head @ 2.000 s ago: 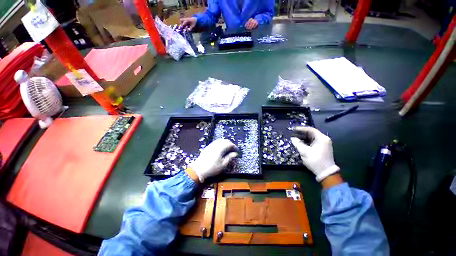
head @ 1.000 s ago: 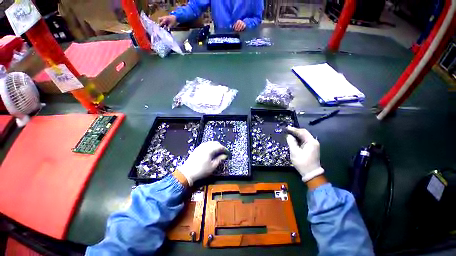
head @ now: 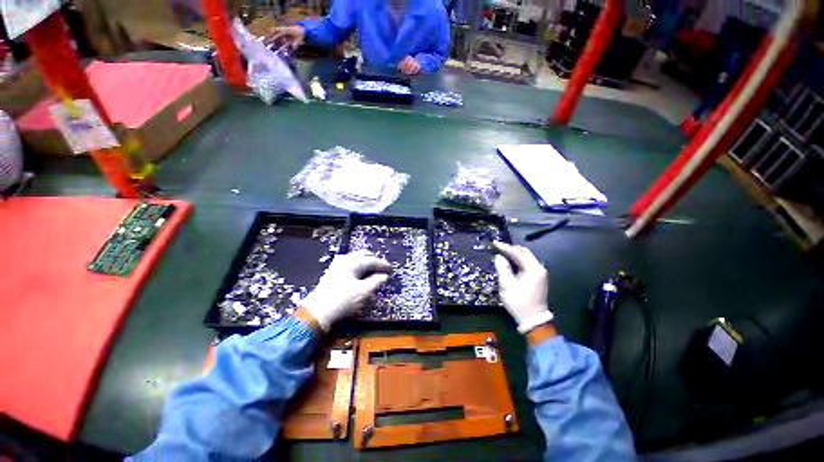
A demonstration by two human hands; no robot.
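Observation:
My left hand (head: 345, 289), in a white glove, is over the border of the left parts tray (head: 237, 271) and the middle tray of screws (head: 397, 321), fingers curled with fingertips together; whether it holds anything is hidden. My right hand (head: 521, 287), also gloved, is at the right edge of the right parts tray (head: 470, 215), thumb and finger pinched close; a tiny piece between them cannot be made out. The orange-brown jig (head: 434, 383) lies in front of the trays with no board in it; its left plate (head: 312, 411) is partly under my left sleeve.
A green circuit board (head: 132, 239) rests on the red pad (head: 54, 307) at left. Plastic bags (head: 348, 180), a clipboard (head: 551, 176) and a pen (head: 547, 229) lie behind the trays. An electric screwdriver (head: 603, 311) and black box (head: 723, 347) are right. A person (head: 388, 32) sits opposite.
The view has turned right, so the bench things sit further left in the picture. Both hands stay over the trays in nearly the same poses.

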